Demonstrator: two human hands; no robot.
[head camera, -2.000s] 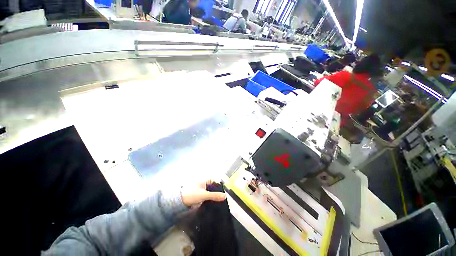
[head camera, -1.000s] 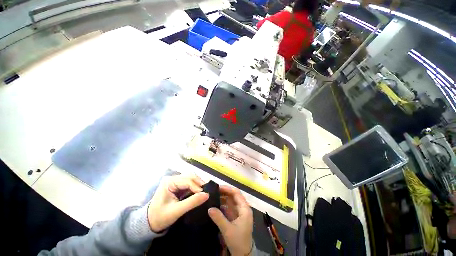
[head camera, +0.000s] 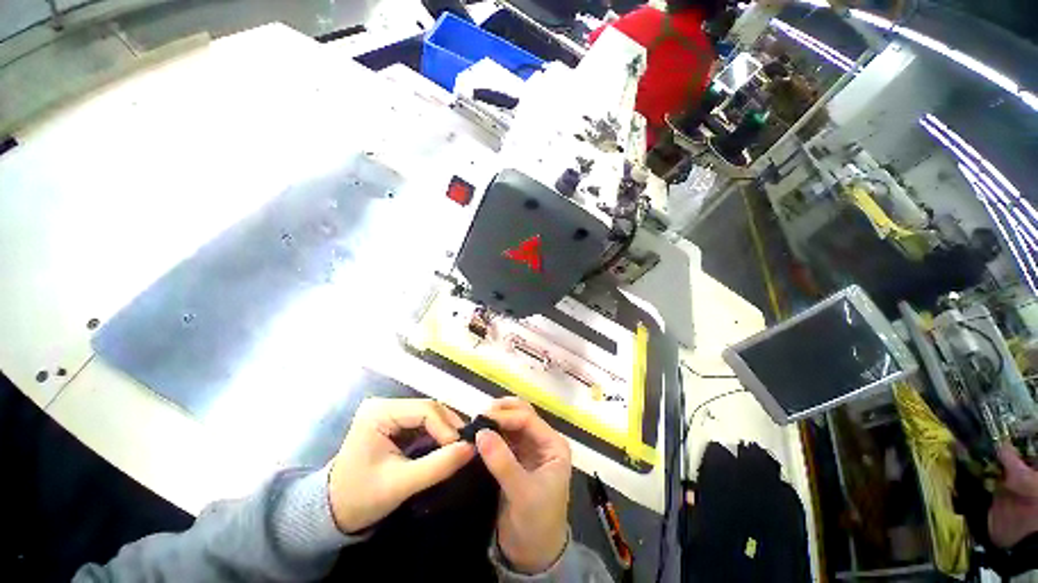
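Note:
A black garment piece (head camera: 438, 518) hangs in front of me, its top edge pinched between both hands. My left hand (head camera: 393, 461) grips it with thumb and fingers. My right hand (head camera: 527, 478) grips the same small folded part, fingertips close to the left ones. The hands are in front of the template (head camera: 546, 393) edged with yellow tape, not touching it. The machine head (head camera: 529, 245) with a red logo stands over the template's left part. The lower part of the cloth is dark and hard to make out.
An orange-and-black slim tool (head camera: 610, 522) lies right of my hands. A black pile (head camera: 746, 515) with a small yellow sticker lies below the screen (head camera: 822, 355). A blue bin (head camera: 472, 51) and a person in red (head camera: 674, 63) are behind the machine. Another hand (head camera: 1012, 498) shows at the right edge.
My right hand came into view and took hold of the cloth beside my left hand. Since one second ago, the pinched black part shows smaller between the fingertips. The view has turned right and down.

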